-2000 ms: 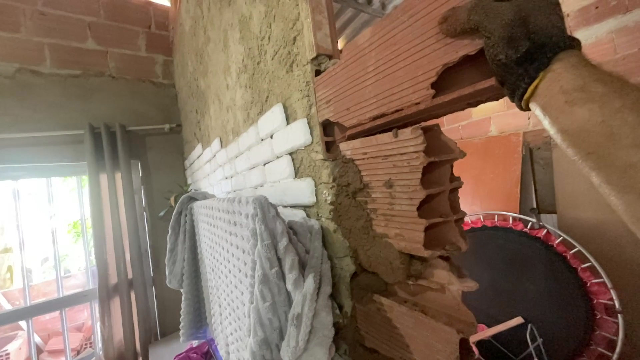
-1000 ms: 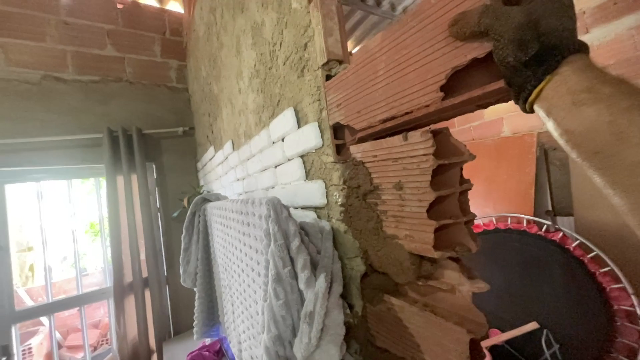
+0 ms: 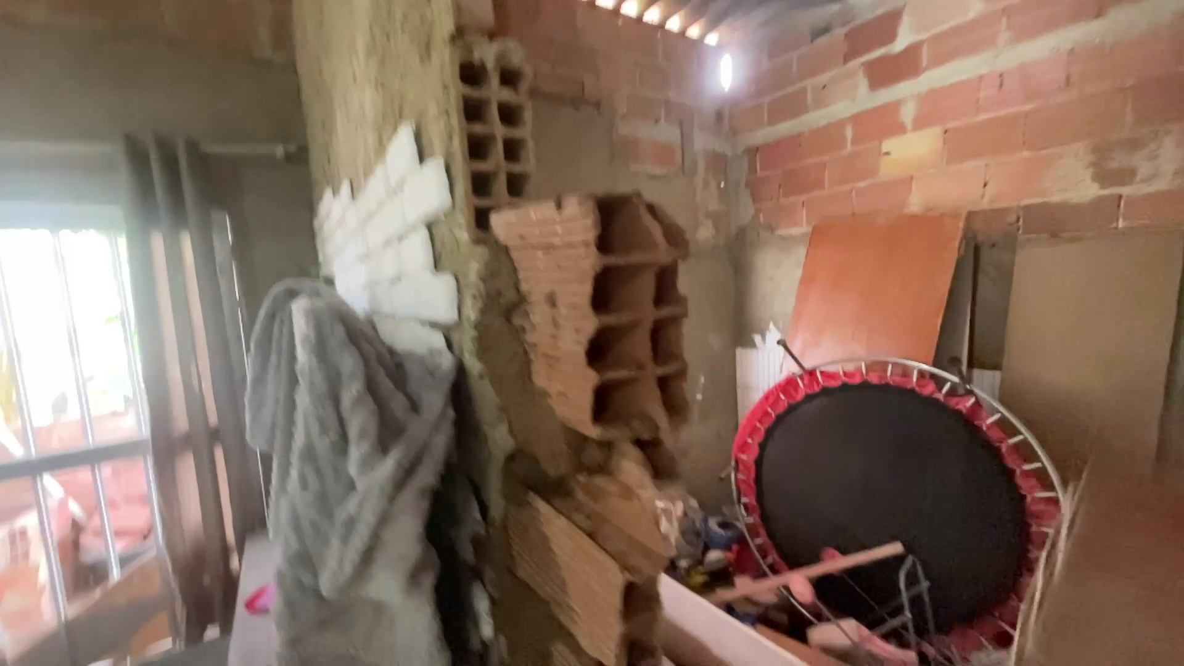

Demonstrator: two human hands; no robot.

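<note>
Neither my left hand nor my right hand shows in the head view. A broken hollow clay brick (image 3: 555, 305) juts from the end of the partition wall, its open cells facing right. Below it, another hollow clay brick (image 3: 569, 564) slopes down among rough mortar (image 3: 518, 398). Higher up, the cell ends of a hollow brick (image 3: 495, 129) show beside the rendered wall face (image 3: 370, 83). White brick-shaped tiles (image 3: 398, 222) cover part of that face. A grey plush blanket (image 3: 356, 462) hangs below the tiles. The view is somewhat blurred.
A round trampoline (image 3: 888, 499) with a red edge leans at the right, near an orange board (image 3: 879, 287). A wooden strip (image 3: 805, 573) and mixed clutter lie before it. At the left are a grey curtain (image 3: 185, 370) and a barred window (image 3: 69, 370).
My gloved hand, seen on the large hollow brick at the upper right before, is out of view. That brick no longer shows above the broken one. The view has swung right.
</note>
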